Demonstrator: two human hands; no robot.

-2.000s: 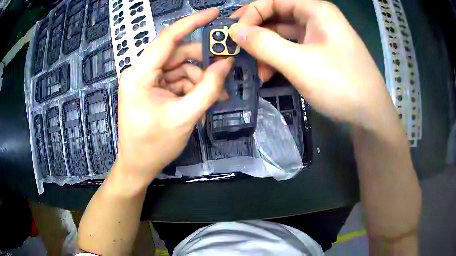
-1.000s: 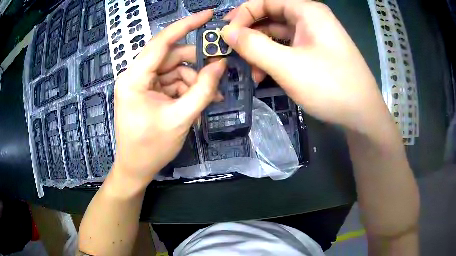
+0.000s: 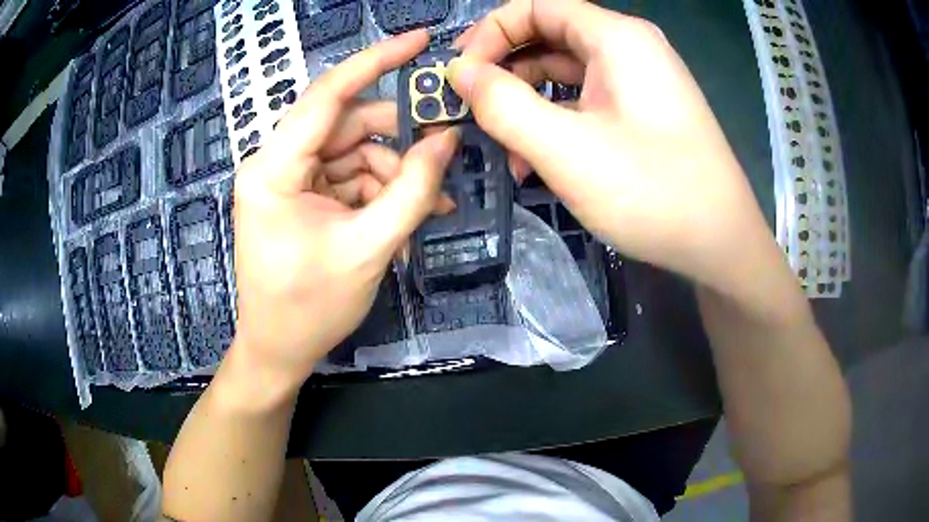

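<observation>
A black phone case [image 3: 463,219] is held upright over the tray, its camera area at the top. A gold-edged camera-ring adhesive [image 3: 428,94] with round holes lies on that camera area. My left hand [image 3: 316,214] holds the case, thumb on its left part below the ring, index finger at its top edge. My right hand [image 3: 611,133] has its thumb and index finger at the ring's upper right corner, covering that part. Whether the right fingertips pinch the adhesive or press it is hard to tell.
A blister tray [image 3: 153,189] with black cases lies beneath. A white adhesive sticker sheet [image 3: 244,61] lies over it. A spare sticker sheet [image 3: 810,153] is at right on the dark green mat [image 3: 672,347]. A crumpled translucent film [image 3: 555,296] lies at the tray's near right.
The hands and case have shifted slightly left in the view. The right thumb and index finger stay at the ring's upper right corner. The grip on the case looks the same.
</observation>
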